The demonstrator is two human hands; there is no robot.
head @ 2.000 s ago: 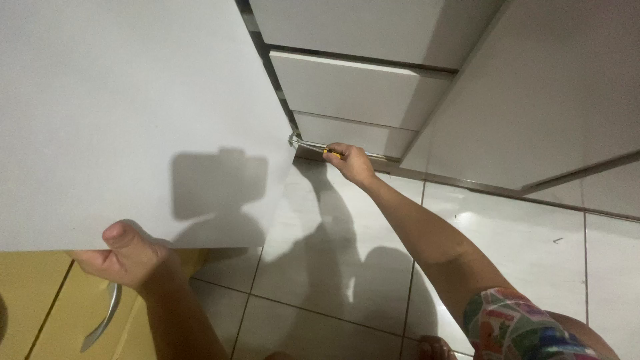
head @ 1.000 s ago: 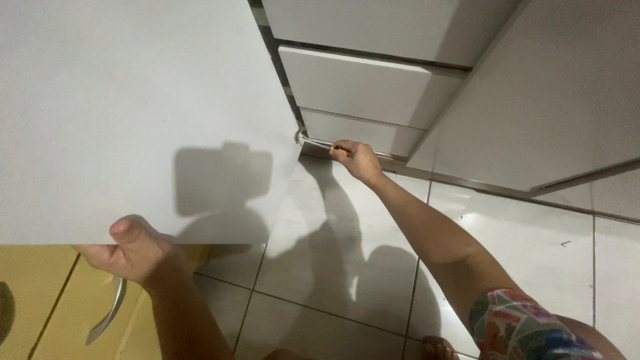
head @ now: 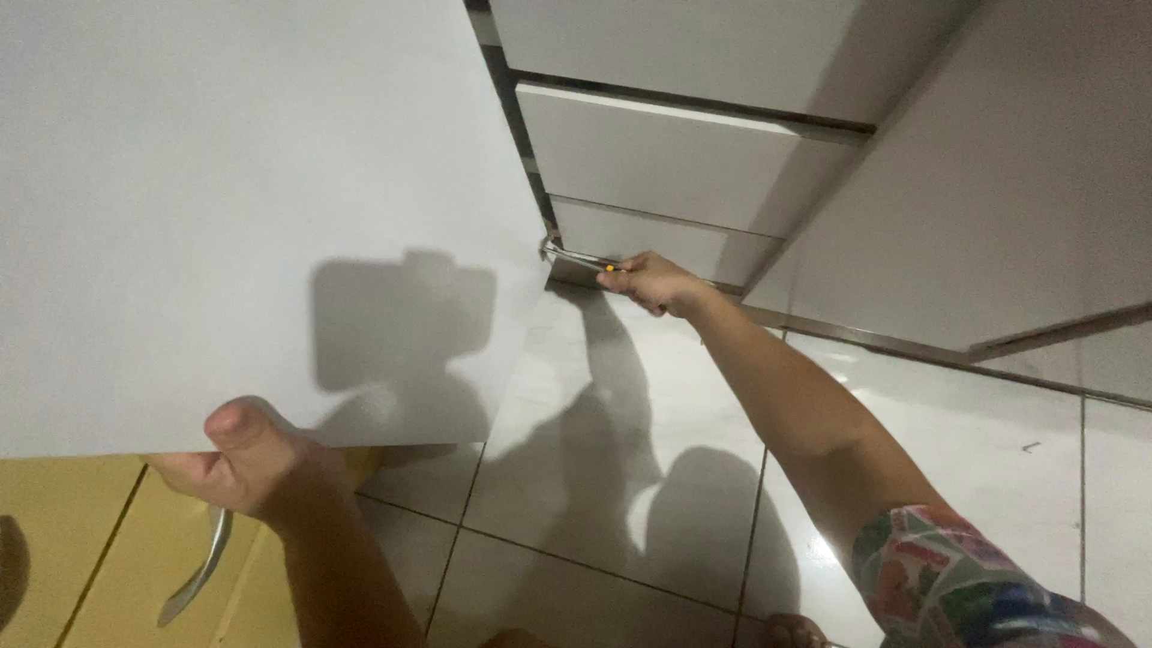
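My left hand (head: 243, 459) grips the lower edge of a large white panel, seemingly a cabinet door (head: 225, 180), thumb on its face and fingers beneath. Farther off, my right hand (head: 652, 283) is closed around a slim metal hand tool with a yellow part (head: 580, 258), its exact kind unclear. The tool's far end meets a small metal piece, perhaps a hinge (head: 547, 249), at the panel's corner beside the cabinet. Fingers of the right hand partly cover the tool's handle.
White drawer fronts (head: 666, 162) stand beyond the panel, with another white cabinet front (head: 990, 198) to the right. Below lies a white tiled floor (head: 612, 549). A yellow cabinet front (head: 99, 540) with a curved metal handle (head: 202, 571) is at lower left. A foot (head: 792, 630) shows at the bottom.
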